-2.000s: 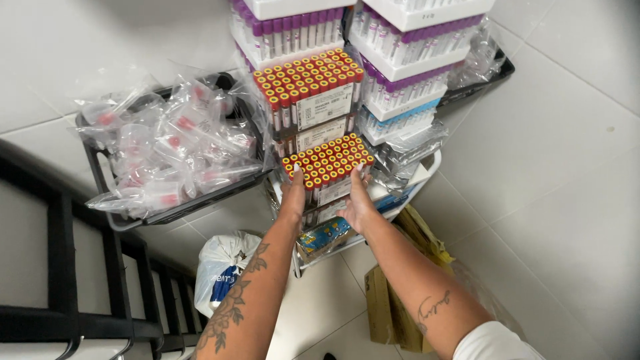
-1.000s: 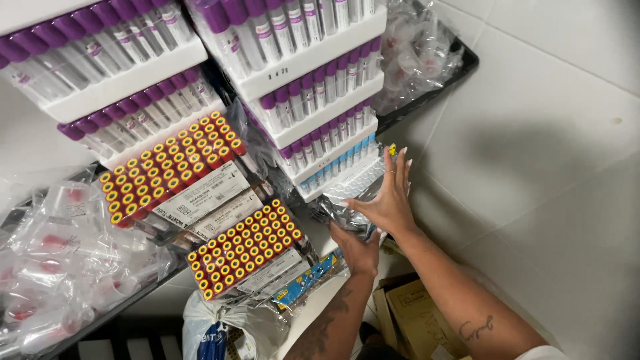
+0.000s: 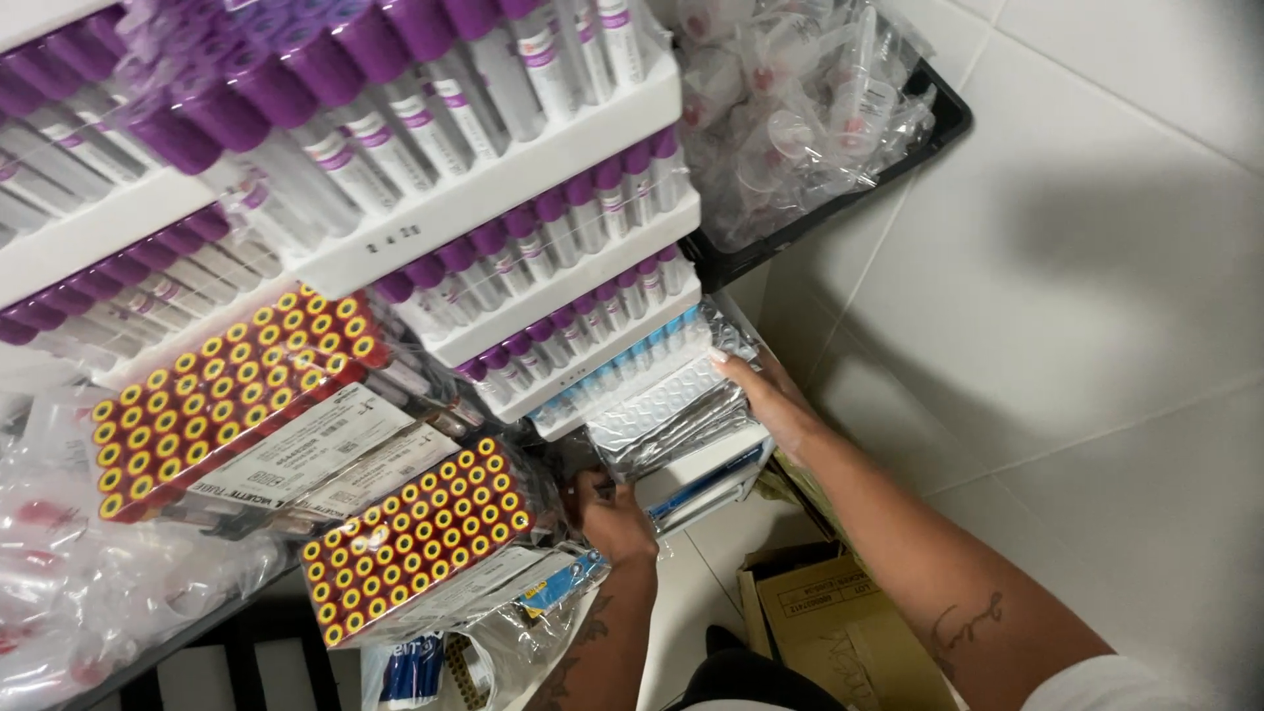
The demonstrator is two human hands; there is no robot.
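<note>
A stack of silver plastic-wrapped packs (image 3: 671, 405) lies in front of the lowest blue-capped tube rack. My right hand (image 3: 775, 405) is at the stack's right side, its thumb on the top near the back corner. At the front left corner is my left hand (image 3: 612, 513), its fingers partly hidden under the packs. White foam racks of purple-capped tubes (image 3: 553, 237) rise behind, over the blue-capped tubes (image 3: 632, 365). To the left stand a pack of red tubes with yellow-ringed caps (image 3: 425, 543) and a larger such pack (image 3: 237, 385).
Black crates of clear wrapped containers stand at the upper right (image 3: 829, 197) and on the left. A white shelf edge (image 3: 711, 474) shows below the packs. An open cardboard box (image 3: 839, 622) and a plastic bag (image 3: 533, 642) are below. Tiled wall is on the right.
Both hands have moved from the front red-capped pack to the silver packs at its right. Since one second ago, my right hand has come down onto the stack's side. The view has moved closer.
</note>
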